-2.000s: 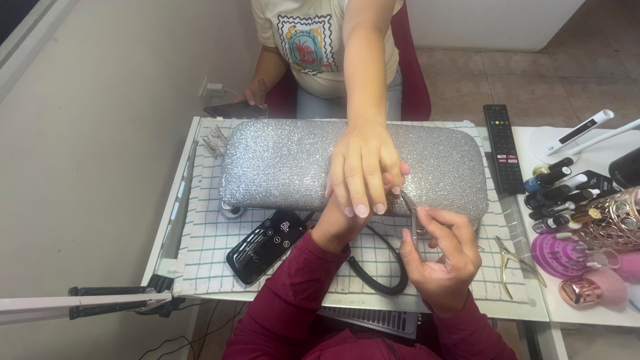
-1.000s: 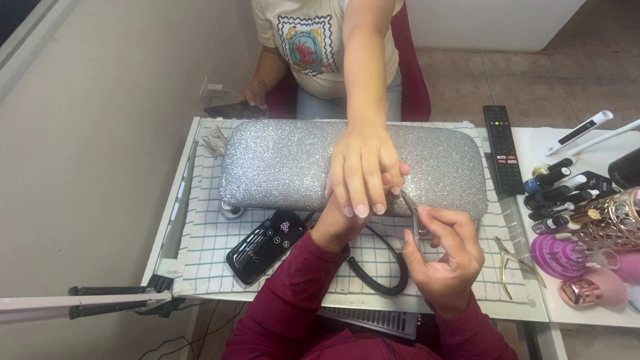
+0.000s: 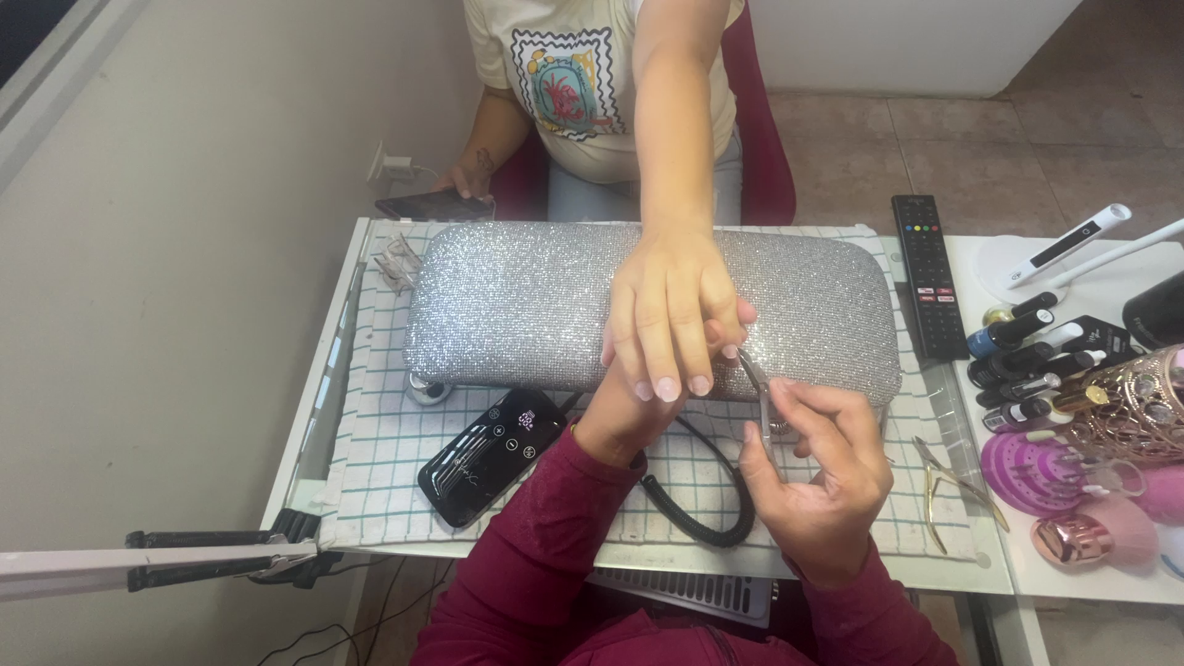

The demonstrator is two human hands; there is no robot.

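Over the silver glittery armrest cushion (image 3: 518, 305) reaches the hand of a person opposite (image 3: 671, 296), palm down with fingers spread. My left hand (image 3: 638, 407) lies beneath it and holds it, mostly hidden by it. Between the thumb and fingers of my right hand (image 3: 819, 462) is a pair of metal cuticle nippers (image 3: 760, 393), their tip beside a fingertip of the other person's hand. A black nail drill control unit (image 3: 490, 455) with a lit display and a coiled black cable (image 3: 698, 532) lie on the checked towel (image 3: 573, 499), close to my left forearm.
Gold-handled nippers (image 3: 948, 486) lie at the towel's right edge. A black remote control (image 3: 928, 277) is farther back. On the white side table stand several nail polish bottles (image 3: 1013, 333), a purple bit holder (image 3: 1031, 472) and a pink brush (image 3: 1091, 536). A lamp arm (image 3: 213, 560) crosses at lower left.
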